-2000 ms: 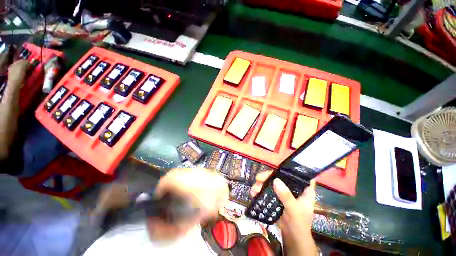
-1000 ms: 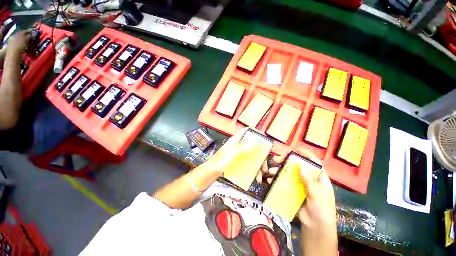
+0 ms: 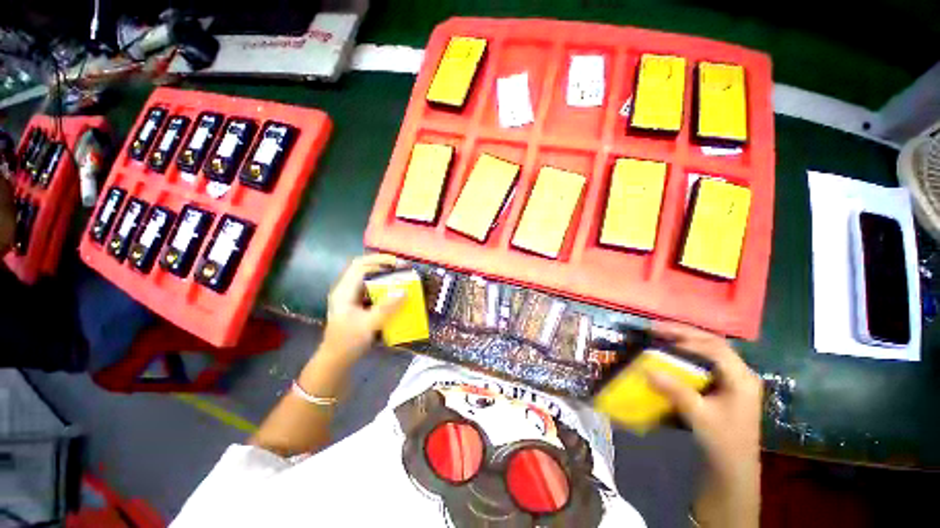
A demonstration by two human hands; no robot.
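My left hand (image 3: 356,309) is shut on a yellow-faced phone (image 3: 403,309) at the near edge of the bench. My right hand (image 3: 711,397) is shut on another yellow-faced phone (image 3: 651,390), slightly blurred, tilted, over the bench's near edge. In front lies a red-orange tray (image 3: 536,137) with ten pockets. Several hold yellow-faced phones (image 3: 633,204); two back-row pockets show only white slips (image 3: 585,80). A row of batteries (image 3: 536,315) lies between my hands along the near edge.
At left, a second tray (image 3: 270,232) holds black phones with labels (image 3: 224,253). Beyond it are another tray (image 3: 64,186) and part of a person. At right, a smartphone (image 3: 883,278) lies on white paper (image 3: 830,237) near a fan (image 3: 926,186).
My hands have moved apart, each with its yellow-faced phone. The open handset seen earliest no longer shows. The view has shifted, and more of the battery row is visible.
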